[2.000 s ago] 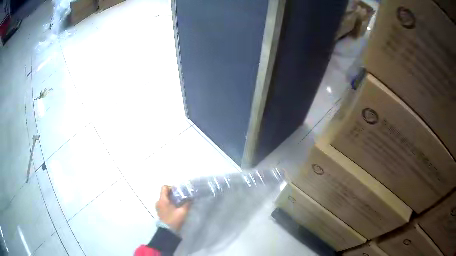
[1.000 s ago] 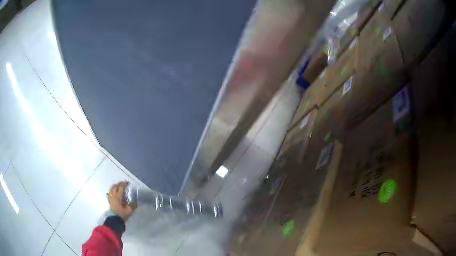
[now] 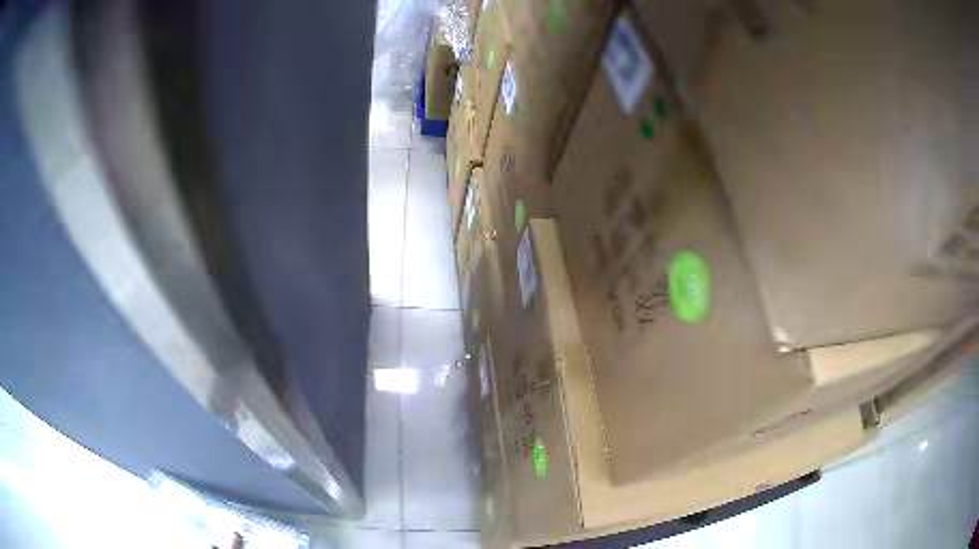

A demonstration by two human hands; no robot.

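Observation:
A clear, shiny roll of stretch wrap point(image 3: 220, 513) shows blurred at the bottom left, below the grey pillar. A small bit of my left hand point(image 3: 237, 540) shows against it at the bottom edge; the rest is cut off. My right hand is not in view. A stack of large brown cartons point(image 3: 666, 322) fills the right side, with dark print, white labels and round green stickers. The lower cartons stick out past the upper ones. The pallet point(image 3: 687, 523) shows as a dark strip under them.
A wide grey pillar point(image 3: 290, 214) with a pale corner strip stands close on the left. A narrow strip of glossy tiled floor point(image 3: 413, 257) runs between it and the cartons. Farther back are a blue object point(image 3: 432, 122) beside a brown carton and some clear film point(image 3: 453, 30).
The view has swung round, bringing the carton stack closer and the pillar to the left. My left hand and the roll have dropped to the bottom edge, mostly out of the picture.

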